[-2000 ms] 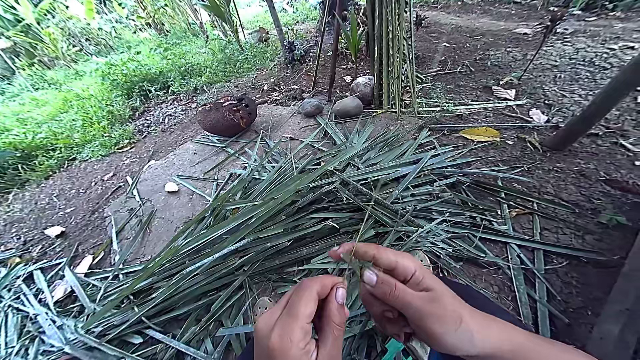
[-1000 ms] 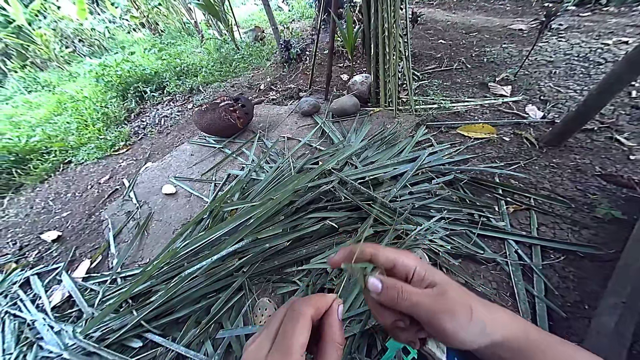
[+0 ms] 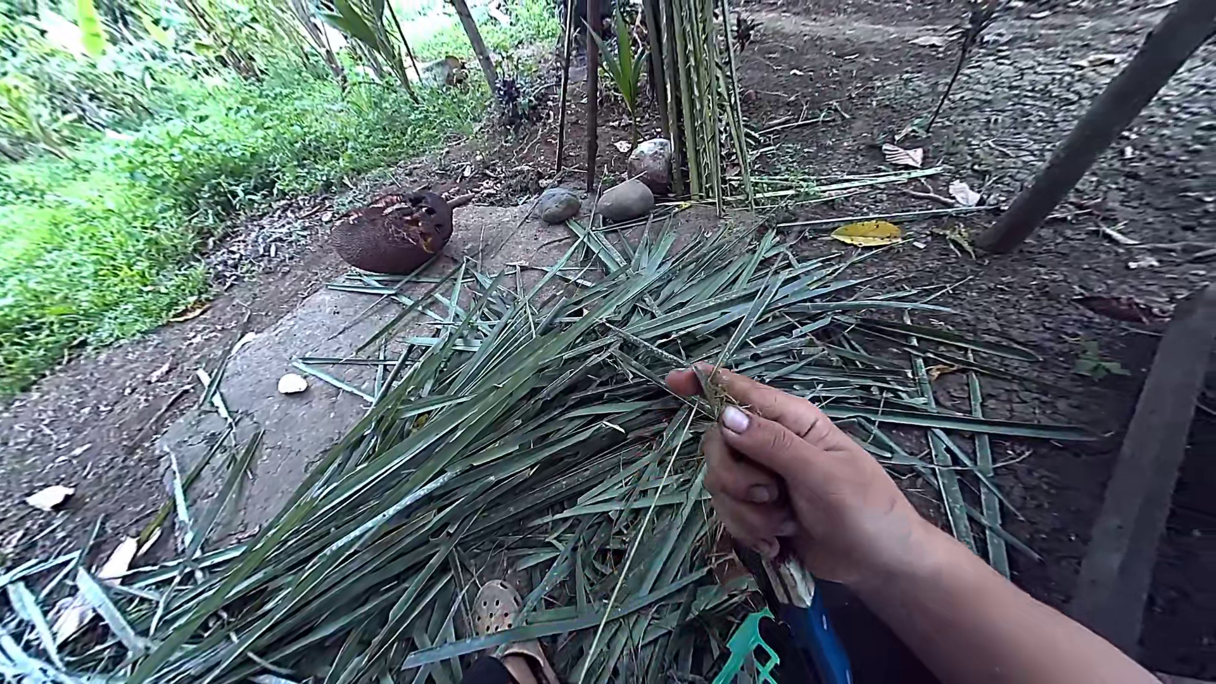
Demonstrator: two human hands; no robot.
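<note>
My right hand (image 3: 798,475) pinches a thin strip of green leaf (image 3: 711,391) between thumb and forefinger. Its other fingers are curled round something with a pale wooden end (image 3: 790,581), mostly hidden by the palm. A thin fibre hangs down from near the fingertips. Under and beyond the hand lies a large heap of long, narrow cut green leaves (image 3: 494,427), spread over a flat stone slab and the soil. My left hand is out of the picture.
A brown rounded object with a broken top (image 3: 391,233) sits at the slab's far edge, near several stones (image 3: 625,201). Upright green stalks (image 3: 698,104) stand behind. A slanted pole (image 3: 1092,133) and a wooden board (image 3: 1145,475) are at the right. A perforated shoe (image 3: 497,608) shows below.
My left hand, earlier at the fingertips of my right hand, has left the view. My right hand still pinches the leaf strip.
</note>
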